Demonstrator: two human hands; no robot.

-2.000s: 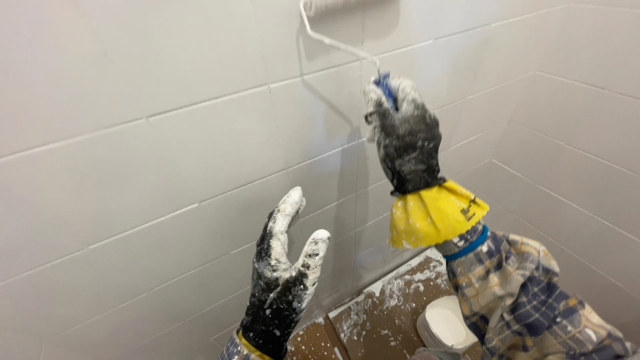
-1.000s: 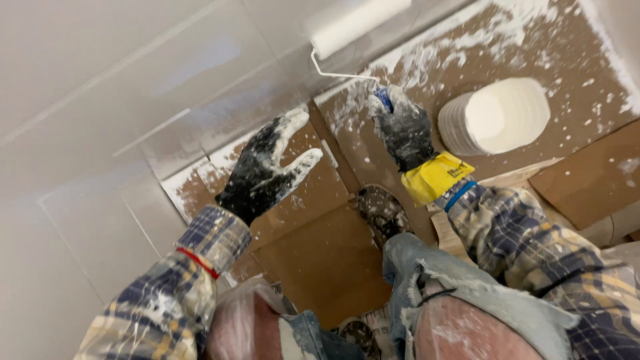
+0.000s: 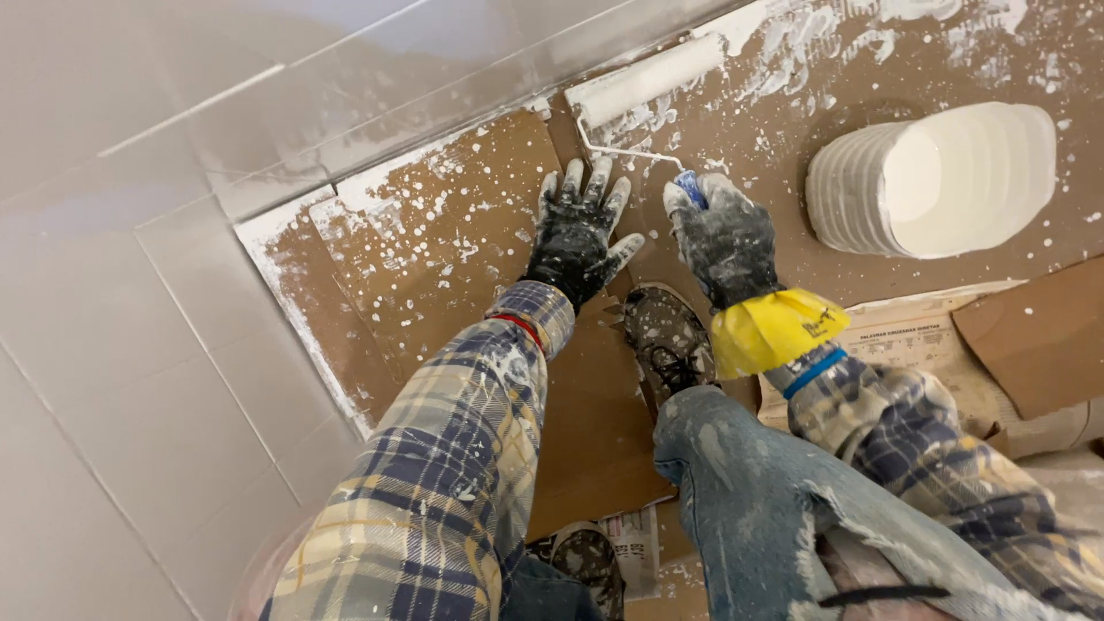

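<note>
My right hand (image 3: 724,237), in a black glove crusted with white paint, is closed round the blue handle (image 3: 691,188) of a paint roller. The roller's white sleeve (image 3: 647,80) lies low by the foot of the wall, over paint-smeared cardboard. My left hand (image 3: 580,233), in a like glove, is spread palm down with fingers apart over the cardboard (image 3: 466,216), just left of the handle; whether it touches the board I cannot tell. A white ribbed tub (image 3: 854,194) with white paint (image 3: 957,190) in it stands on the cardboard to the right of my right hand.
Grey tiled walls (image 3: 216,345) border the cardboard at the left and top. My paint-spotted shoes (image 3: 668,341) stand on the covered floor. Newspaper sheets (image 3: 914,345) and a loose cardboard piece (image 3: 1039,336) lie at the right, below the tub.
The roller, up against the wall two seconds ago, is now down by the floor cardboard in my right hand. My left hand has spread its fingers over the cardboard. The view has tilted down.
</note>
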